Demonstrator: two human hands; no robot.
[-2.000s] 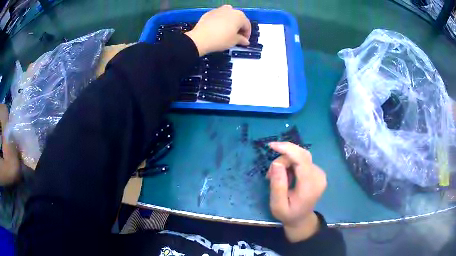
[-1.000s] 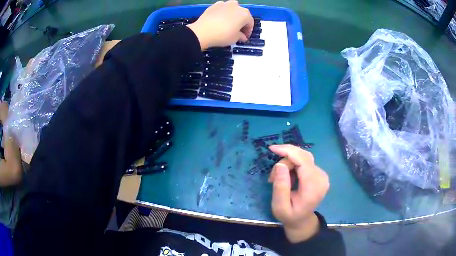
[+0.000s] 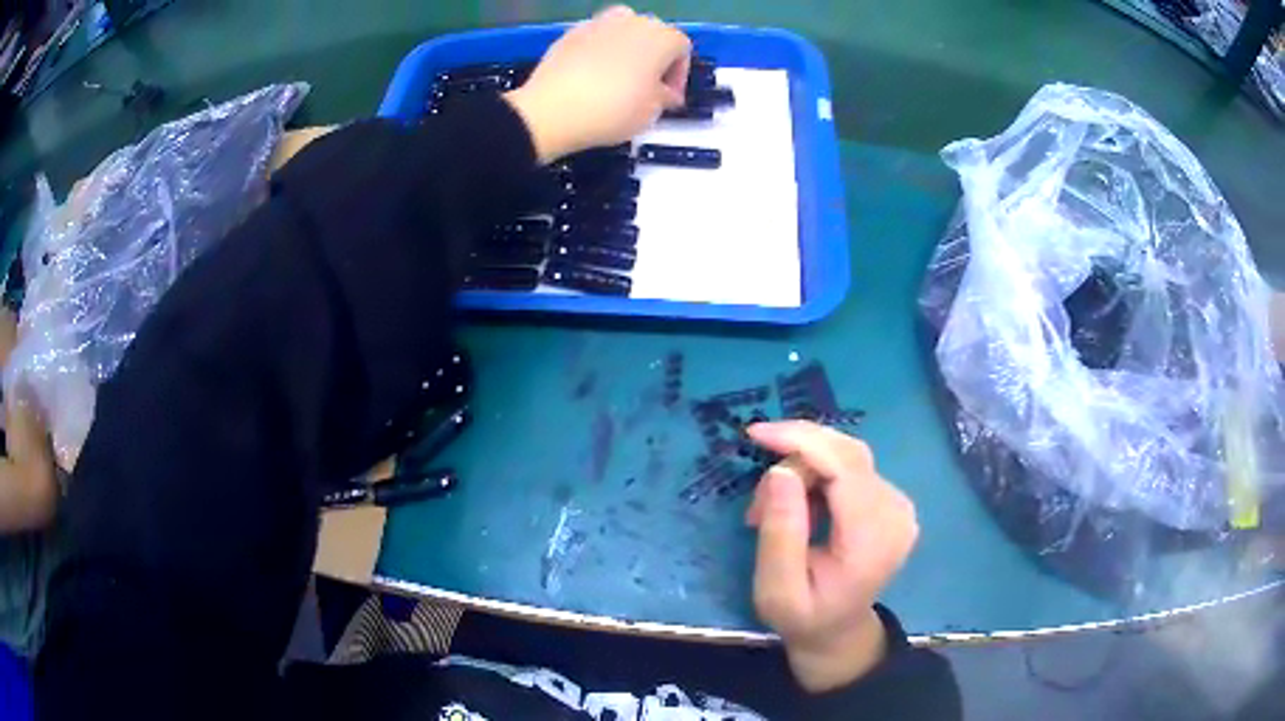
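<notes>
Glossy black housings [image 3: 592,259] lie in columns on the white liner [image 3: 733,240] of a blue tray [image 3: 824,211]. One housing [image 3: 679,155] lies farther right than the columns below it. My left hand [image 3: 613,85] is over the tray's far part, fingertips down at the housings there; whether it grips one is hidden. My right hand [image 3: 832,528] hovers at the near edge of small black inserts [image 3: 733,444] on the green mat, thumb and index finger apart, nothing visible between them. Loose housings [image 3: 416,486] lie left, partly under my left sleeve.
A clear open bag with dark contents [image 3: 1113,352] stands at the right. A flat clear bag [image 3: 141,226] lies at the left on a tan board [image 3: 350,542]. Part of another person's hand [image 3: 26,472] shows at the left edge.
My left hand stays over the tray's far part, its fingertips shifted slightly left. The whole view has shifted a little. My right hand keeps about the same pose by the inserts.
</notes>
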